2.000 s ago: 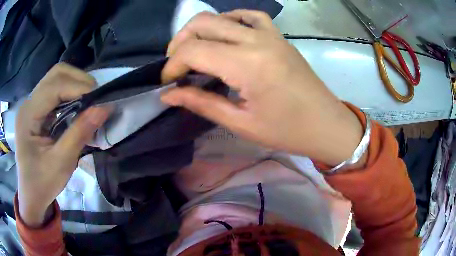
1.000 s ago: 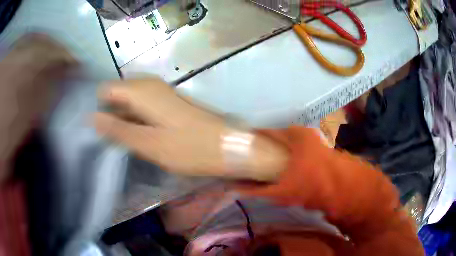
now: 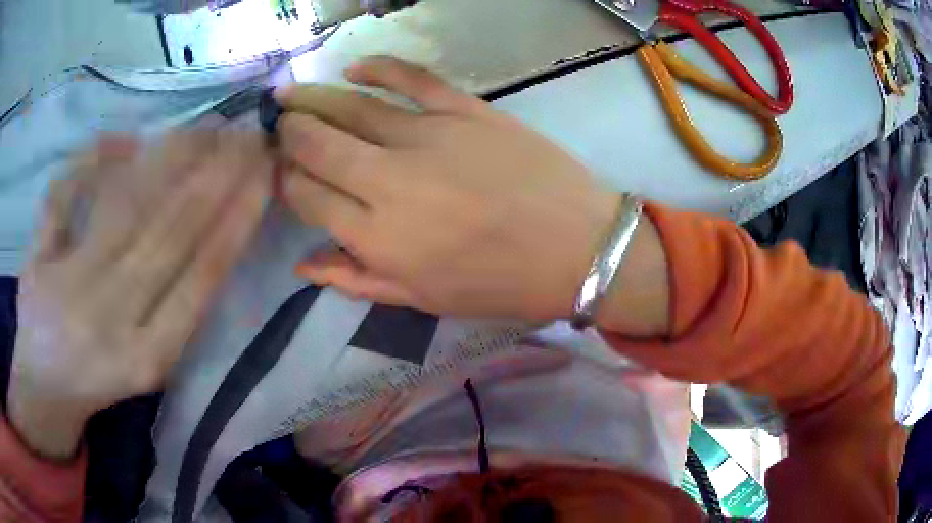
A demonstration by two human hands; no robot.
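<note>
Pale grey-white cloth (image 3: 261,383) with a dark stripe (image 3: 240,383) lies over the table's front edge at the left. My left hand (image 3: 143,266) is blurred and lies flat over the cloth, its fingers towards the machine bed. My right hand (image 3: 450,194) is beside it, fingertips together at a small dark piece (image 3: 270,108) near the lit needle area; its thumb is apart, and whether it pinches the piece is hidden. A dark square piece (image 3: 394,333) lies below my right hand.
Scissors with red and orange-yellow handles (image 3: 705,128) lie on the table at the upper right. The lit machine bed plate (image 3: 220,33) is at the upper left. Small tools (image 3: 887,61) lie at the far right end. Grey-lilac cloth (image 3: 891,225) hangs at the right.
The dark bundle that was held up between both hands is gone from there. Pale cloth now lies flat towards the machine. My right hand has moved up and both hands are side by side.
</note>
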